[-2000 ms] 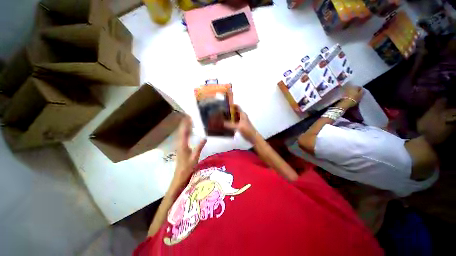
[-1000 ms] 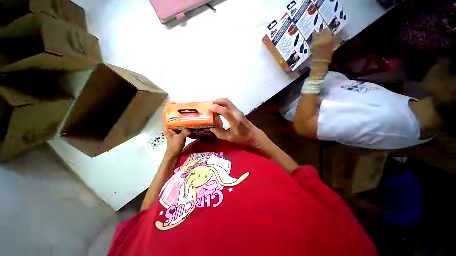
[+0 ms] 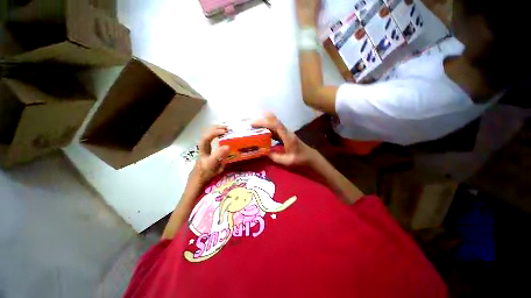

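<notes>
An orange-sided product box (image 3: 247, 145) with a pale upper face is held close in front of my red shirt, over the table's near edge. I cannot tell whether it is one box or a few together. My left hand (image 3: 211, 152) grips its left end and my right hand (image 3: 284, 141) grips its right end. A brown inner carton (image 3: 166, 124) stands on the table to the left, its dark open side facing up. Nothing can be made out inside it.
More brown cartons (image 3: 43, 125) stand at the far left. A pink notebook (image 3: 219, 6) lies at the top edge. At the right, a person in a white shirt (image 3: 396, 107) leans over the white table (image 3: 256, 64), beside a row of white-faced product boxes (image 3: 378, 42).
The product box has been tilted, so its pale face now shows above the orange side. Both hands still hold it. The other person has leaned in and reached an arm further across the table.
</notes>
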